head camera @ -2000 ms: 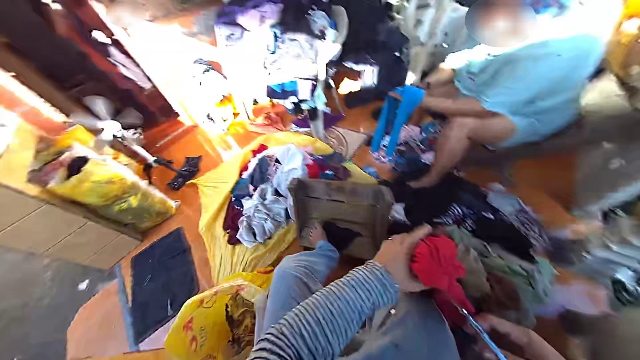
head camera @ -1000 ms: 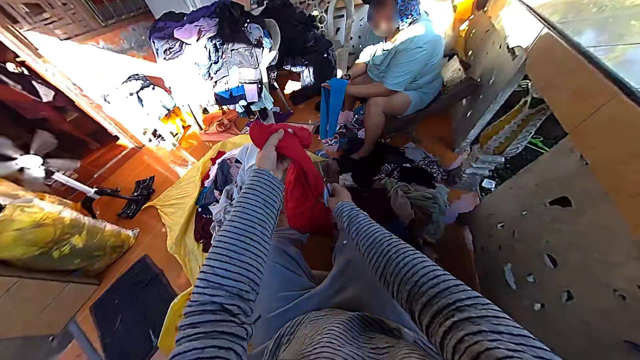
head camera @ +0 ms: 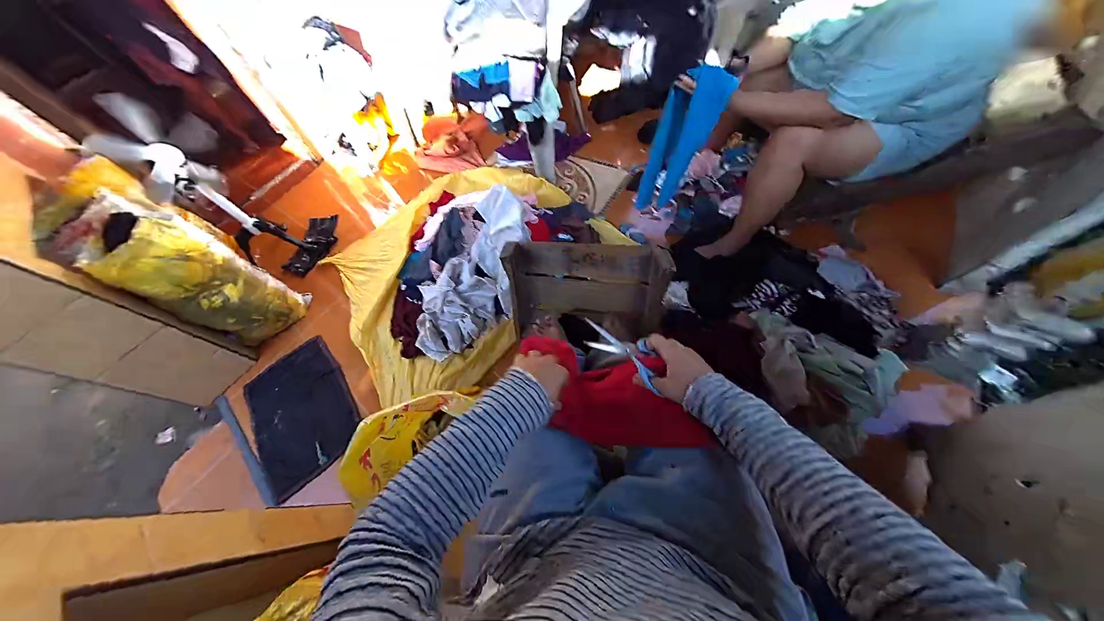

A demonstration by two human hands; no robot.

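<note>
A red cloth [head camera: 625, 405] lies across my lap, its left end pinched in my left hand [head camera: 545, 373]. My right hand [head camera: 679, 366] is on the blue handles of a pair of scissors [head camera: 623, 347], over the cloth's right part. The scissor blades look parted and point up and left, towards a wooden crate [head camera: 586, 285] just beyond my hands. Whether the blades touch the cloth cannot be told. Left of the crate, a heap of mixed clothes [head camera: 461, 276] rests on a yellow sheet [head camera: 366, 319].
Another person in light blue [head camera: 906, 78] sits at the upper right with a blue garment [head camera: 686, 125]. Dark and green clothes [head camera: 802, 345] are heaped to my right. At left are a white fan [head camera: 164, 159], a filled yellow bag [head camera: 190, 276] and a black mat [head camera: 302, 418].
The red cloth, held up in front of me one second ago, is now lower, over my lap. Both hands have come down with it. The view has shifted.
</note>
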